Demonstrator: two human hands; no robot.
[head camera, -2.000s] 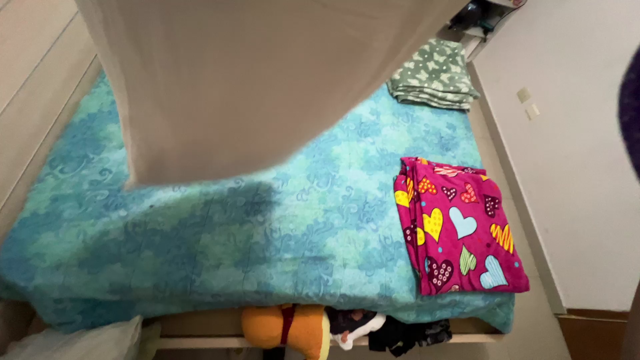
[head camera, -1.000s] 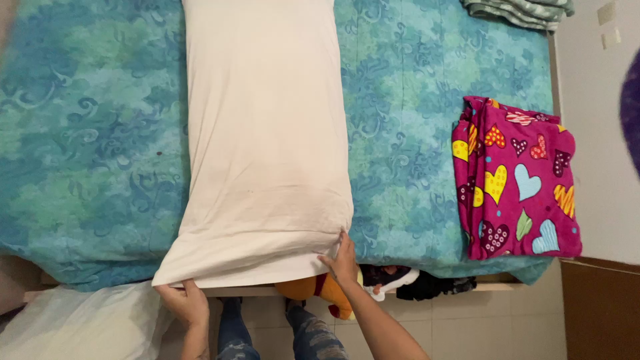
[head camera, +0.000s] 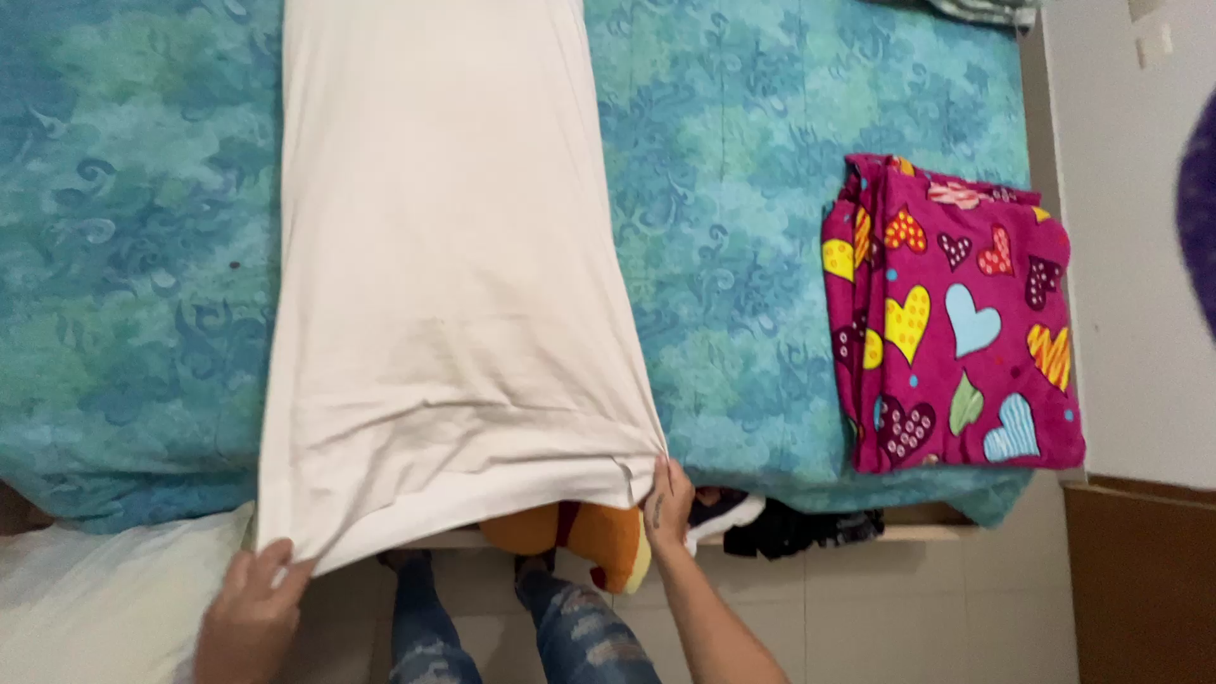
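Observation:
A long off-white cloth, perhaps a pillowcase, (head camera: 446, 237) lies over the blue-green patterned sheet (head camera: 722, 237) of a bed. Its near end is wrinkled and hangs over the bed's edge. My left hand (head camera: 252, 608) grips the near left corner between thumb and fingers. At the near right corner, my right hand (head camera: 668, 499) pinches the cloth. To the right of the cloth lies a folded magenta fabric with colourful hearts (head camera: 959, 323).
A pale pillow or cloth bundle (head camera: 114, 589) is at the lower left. An orange plush item (head camera: 579, 541) and black fabric (head camera: 798, 530) sit below the bed's edge. A green folded cloth (head camera: 988, 9) lies at the far right, near the white wall (head camera: 1130, 237).
The off-white cloth was raised in front of the view two seconds ago and now lies on the bed. Since one second ago, its near left corner has moved outward with my left hand.

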